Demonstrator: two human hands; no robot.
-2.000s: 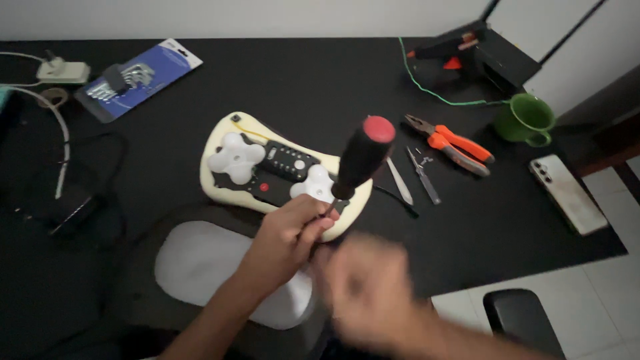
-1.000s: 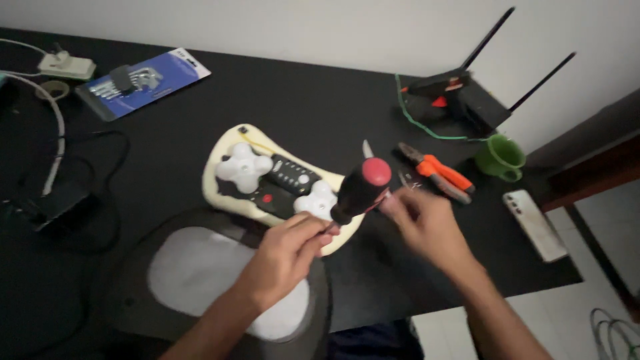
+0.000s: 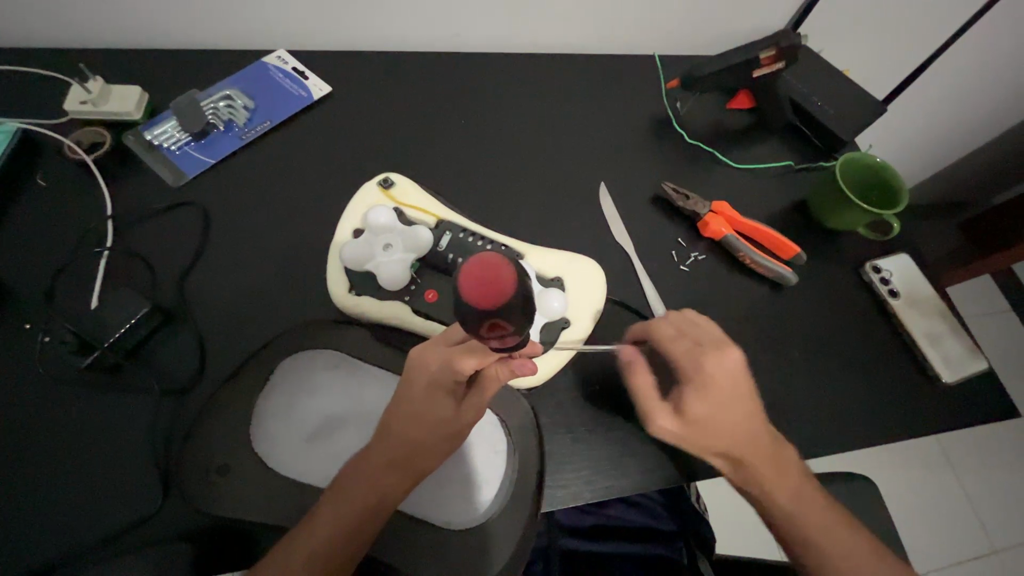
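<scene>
A large screwdriver (image 3: 490,296) with a black handle and red end stands over a cream-rimmed device (image 3: 588,296) with white lobed parts and a dark circuit housing. The fingers of my left hand (image 3: 456,372) pinch around its lower part; the tip is hidden. To the right, my right hand (image 3: 692,380) grips a thin metal tool (image 3: 588,348), which reaches toward the screwdriver. Beyond that hand lie a silver knife (image 3: 628,240) and several small screws (image 3: 686,256). In front of the device lies a dark cover with a pale oval panel (image 3: 328,416).
Orange-handled pliers (image 3: 744,232), a green mug (image 3: 860,192) and a phone (image 3: 928,316) are at the right. A glue gun (image 3: 744,64) lies by a black box with antennas. Packaged hex keys (image 3: 232,116), a plug adapter (image 3: 106,100), tape (image 3: 88,142) and cables occupy the left.
My right hand now holds the thin metal tool; a similar tool lay beside the knife two seconds ago. My left hand stays at the screwdriver.
</scene>
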